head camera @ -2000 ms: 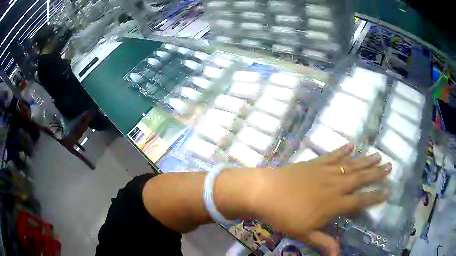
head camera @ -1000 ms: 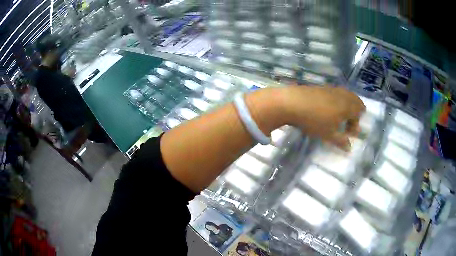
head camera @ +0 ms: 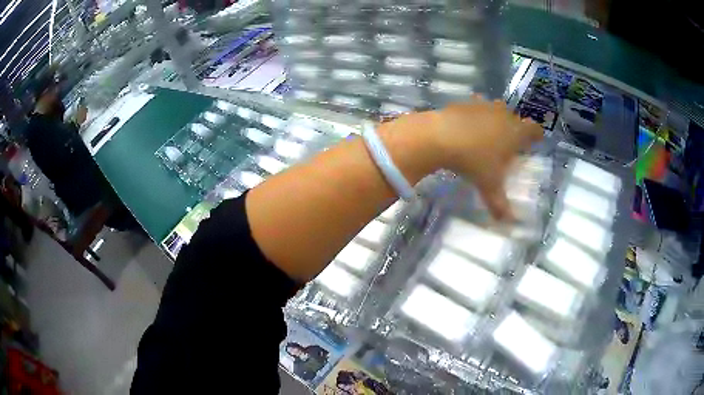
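My left hand reaches in from the lower left, blurred, wearing a pale band at the wrist. It is over the far left part of the near clear blister tray, palm down, fingers and thumb apart, with nothing seen in it. The tray holds rows of white oblong housings. The hand and forearm hide part of these rows and of another tray of housings to the left. I cannot tell whether my fingertips touch a housing. My right hand is out of the picture.
More trays of white units stand behind. A clear tray lies on the green bench at the left. A person in black is at the far left. Printed photos lie under the near edge. A black cord-like line shows at the right.
My left hand has moved from low over the near tray's front rows to its far left part. Near-row housings it covered now show. The view has shifted slightly to the right.
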